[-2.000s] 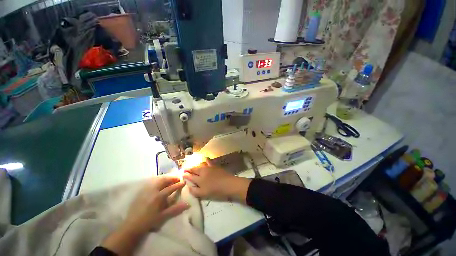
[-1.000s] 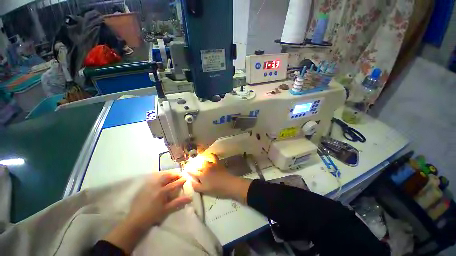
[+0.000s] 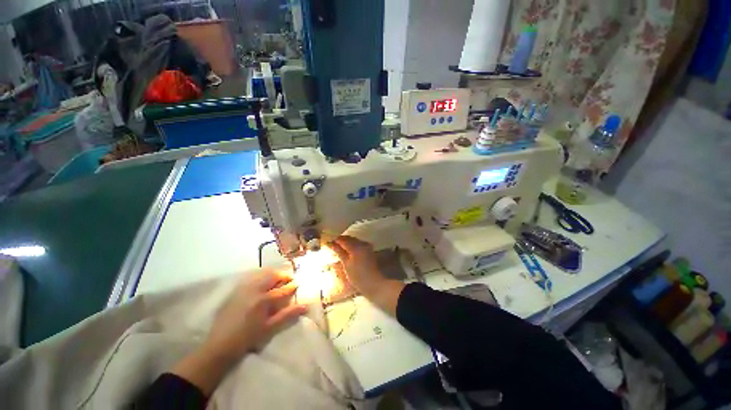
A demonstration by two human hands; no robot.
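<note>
The cream cloth (image 3: 176,324) lies over the front left of the table and runs up to the needle area, which is washed out by lamp glare. My left hand (image 3: 252,308) lies flat on the cloth, fingers pointing at the presser foot, and presses it down. My right hand (image 3: 358,268) is just right of the needle, beneath the arm of the white sewing machine (image 3: 377,180); its fingertips reach up near the needle bar and are partly lost in glare. I cannot tell what they touch.
Black scissors (image 3: 569,215), blue snips (image 3: 534,268) and a dark flat case (image 3: 553,247) lie right of the machine. A metal tray (image 3: 473,296) is at the front edge. A blue-capped bottle (image 3: 605,132) stands at the back right. A dark green surface (image 3: 80,232) adjoins at left.
My right hand has moved up and right, off the cloth edge beside my left fingers. My left hand stays on the cloth. The view has shifted slightly, so the machine appears farther right.
</note>
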